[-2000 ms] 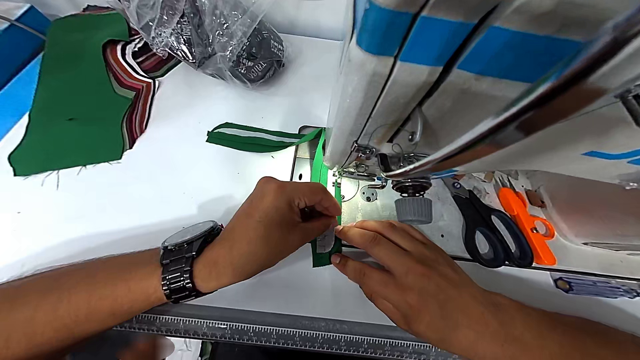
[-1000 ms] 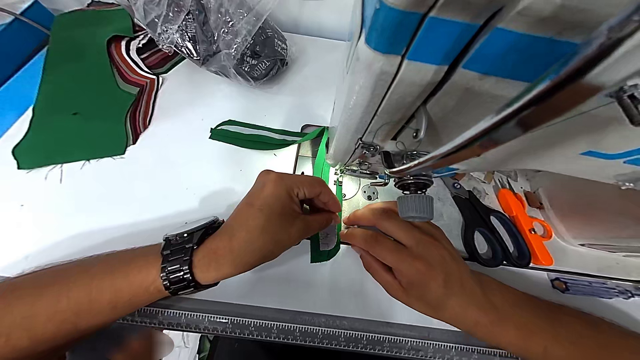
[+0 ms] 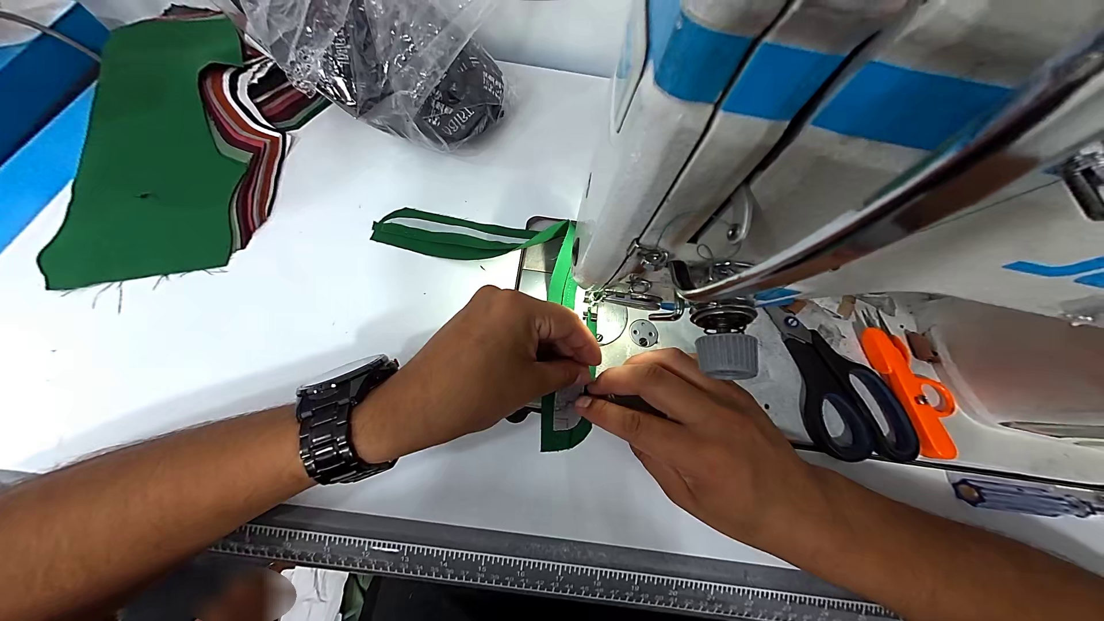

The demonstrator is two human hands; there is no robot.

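A green fabric strip with a pale lining (image 3: 562,276) runs over the metal plate beside the sewing machine's presser foot (image 3: 592,312). One end lies folded on the white table to the left; the other reaches down past my fingers. My left hand (image 3: 509,362), with a black watch on the wrist, pinches the strip's edge between thumb and forefinger just below the foot. Close on its right, my right hand (image 3: 690,414) grips the same edge with thumb and fingertips. The fingers hide part of the strip.
The sewing machine (image 3: 776,103) fills the upper right. Black-handled scissors (image 3: 841,397) and orange thread snips (image 3: 906,388) lie right of my hand. Stacked green fabric pieces (image 3: 155,164) and a plastic bag with dark contents (image 3: 405,78) are at the upper left. A ruler (image 3: 517,565) lines the front edge.
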